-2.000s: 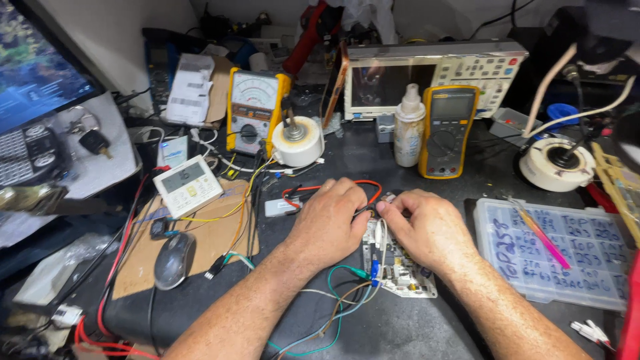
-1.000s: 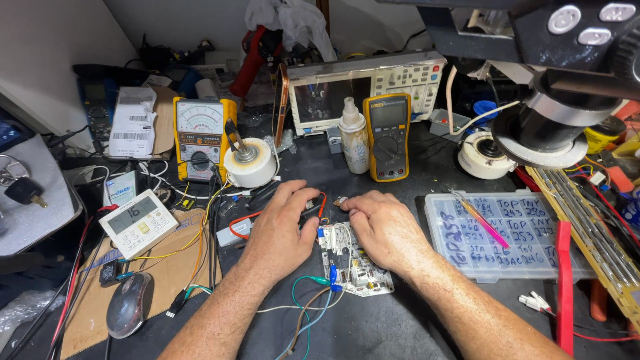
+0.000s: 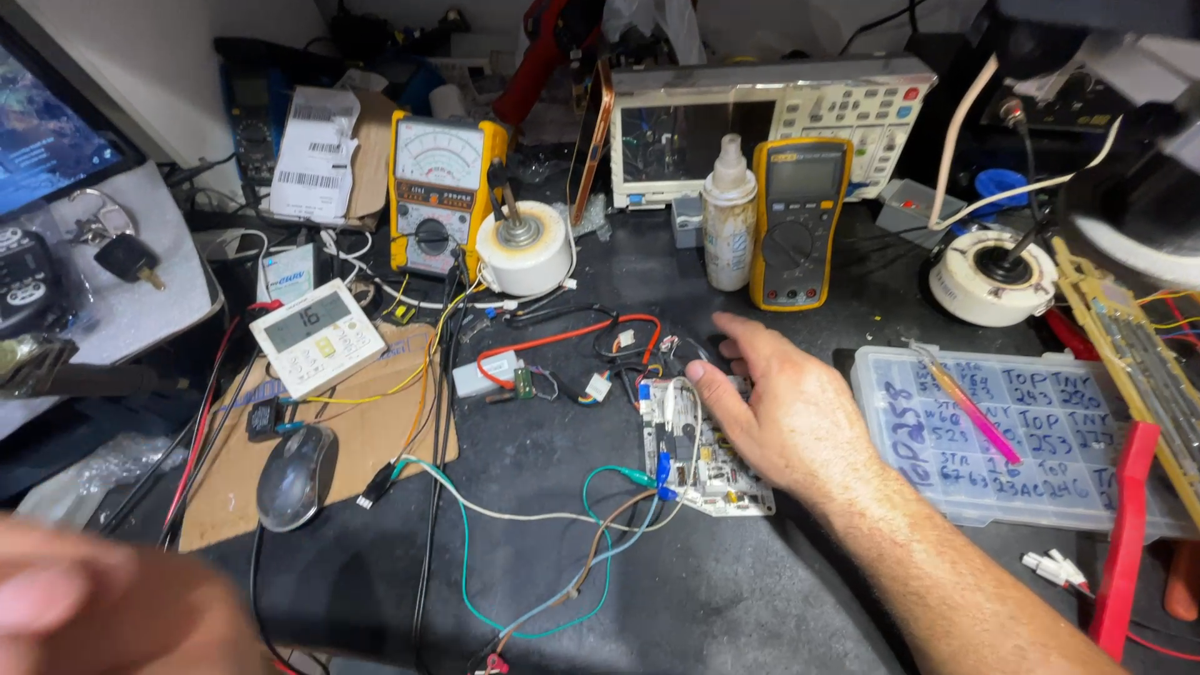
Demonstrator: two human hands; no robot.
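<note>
A white printed circuit board lies on the dark bench with green, brown, blue and white wires running from its lower left edge. My right hand is over the board's right side, fingers apart, holding nothing visible. My left hand is blurred at the lower left corner, partly out of frame, so its grasp cannot be told. Beyond the board lie a red cable, a white connector and a small grey module. A white wired controller with a lit display rests on cardboard, above a black mouse.
An analog multimeter, a white motor, a spray bottle, a digital multimeter and an oscilloscope stand behind. Right are another motor, a marked compartment box and a red-handled tool.
My left hand has left the cables beyond the board and moved to the lower left corner. My right hand is now over the board's right side. The view has shifted.
</note>
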